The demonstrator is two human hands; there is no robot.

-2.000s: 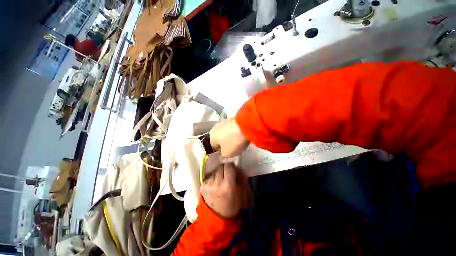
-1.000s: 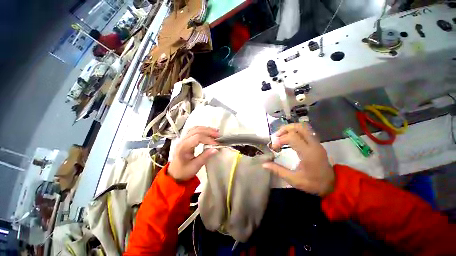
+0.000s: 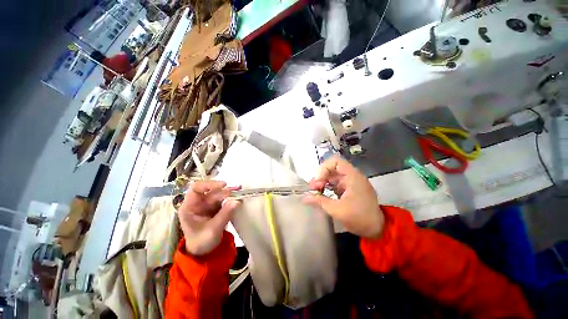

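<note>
A cream-beige bag body (image 3: 305,249) with a yellow tape (image 3: 275,240) down its middle hangs over the table's front edge. Its top edge band (image 3: 268,191) is held straight and closed between my hands. My left hand (image 3: 204,215) pinches the band's left end between thumb and fingers. My right hand (image 3: 350,198) pinches its right end, just in front of the needle area of the sewing machine (image 3: 398,93). More cream material (image 3: 252,165) lies on the table behind the band.
Scissors with red and yellow handles (image 3: 443,149) and a green tool (image 3: 423,174) lie right of my right hand. Waiting beige bags (image 3: 149,233) are heaped at left. Brown pieces (image 3: 202,56) lie at the far side. A person in red (image 3: 117,66) is far off.
The bag mouth, open a second ago, is now pulled flat and closed between both hands. Two seconds ago the hands were close together, with the right arm across the machine bed.
</note>
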